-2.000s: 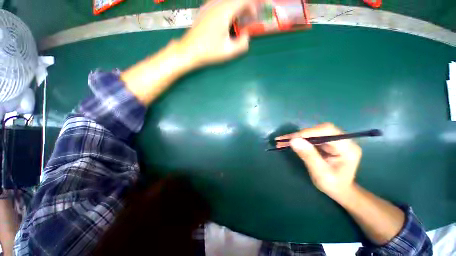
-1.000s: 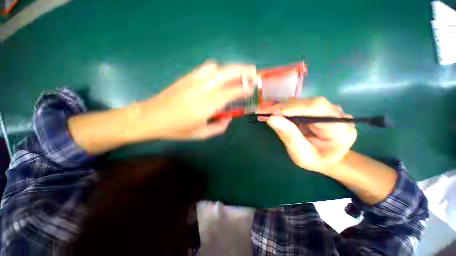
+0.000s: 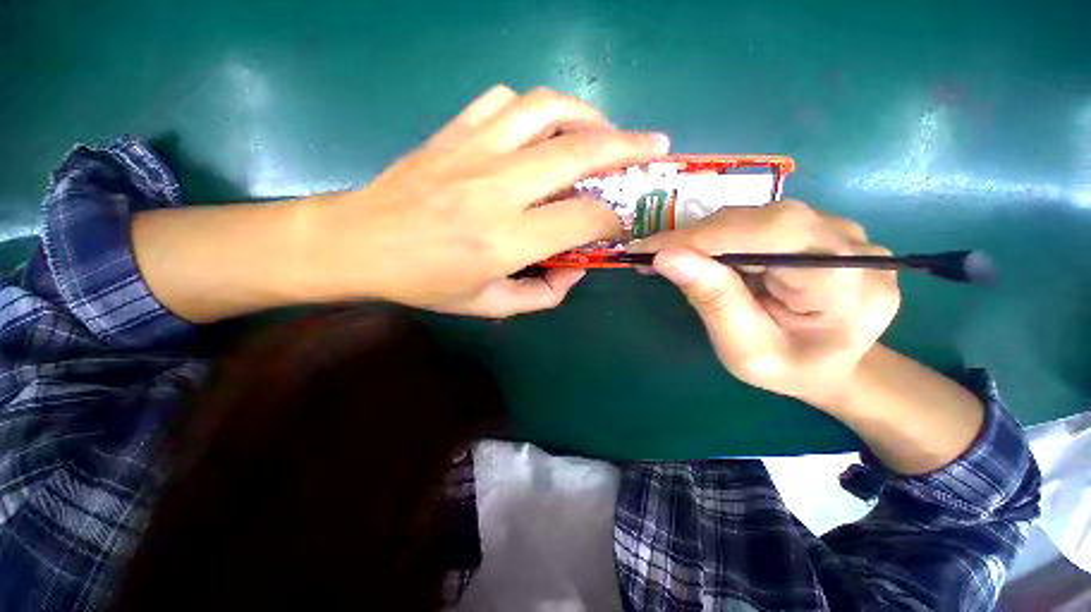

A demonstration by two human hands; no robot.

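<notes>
An open handheld unit [image 3: 656, 213] with an orange-red housing lies on the dark green worktop in front of me. Its right end shows a white rectangle, with a small green striped patch beside it. My left hand [image 3: 497, 215] grips the unit's left end and covers much of it. My right hand [image 3: 790, 293] holds black tweezers [image 3: 826, 259] like a pen, with the dark wide end to the right. The tweezer points are at the near edge of the housing; the fingers partly hide them. Whether they grip anything cannot be told.
The glossy green worktop [image 3: 395, 72] has its near edge in front of my body. Plaid sleeves are at both sides. Dark hair [image 3: 323, 478] blocks the lower left of the view. White material [image 3: 1059, 460] shows at the lower right.
My left hand has brought the unit from the pale strip to my right hand. The tweezers are now at its near edge. The view has shifted; fan and papers are out of sight.
</notes>
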